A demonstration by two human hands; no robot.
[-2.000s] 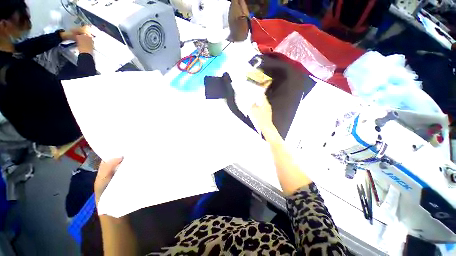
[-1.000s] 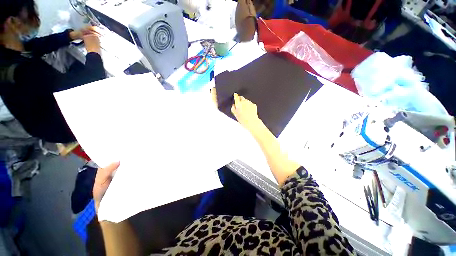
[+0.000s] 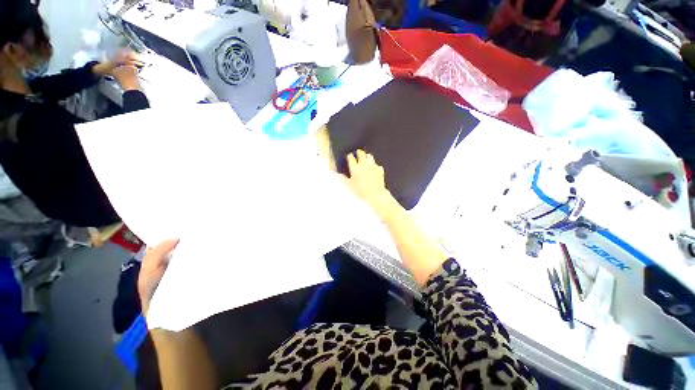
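A large stiff white sheet (image 3: 221, 206) with a curved left edge spans from my lap onto the table. My left hand (image 3: 158, 266) grips its lower left edge, thumb on top and fingers hidden beneath. A dark brown fabric panel (image 3: 404, 129) lies flat on the table to the right of the sheet. My right hand (image 3: 364, 177) rests on the panel's left part, close to the sheet's right edge, with its fingers bent; whether it pinches any cloth cannot be told.
The JACK sewing machine (image 3: 602, 251) stands at the right, with slim dark tools (image 3: 561, 293) and a black phone (image 3: 651, 369) near it. Red-handled scissors (image 3: 291, 99) lie behind the sheet. Red fabric (image 3: 488, 68) lies behind the table. A person (image 3: 61, 152) works at the left.
The dark panel, folded back two seconds ago, now lies spread flat. My right hand has moved from its far part to its left part. My left hand keeps its hold on the sheet.
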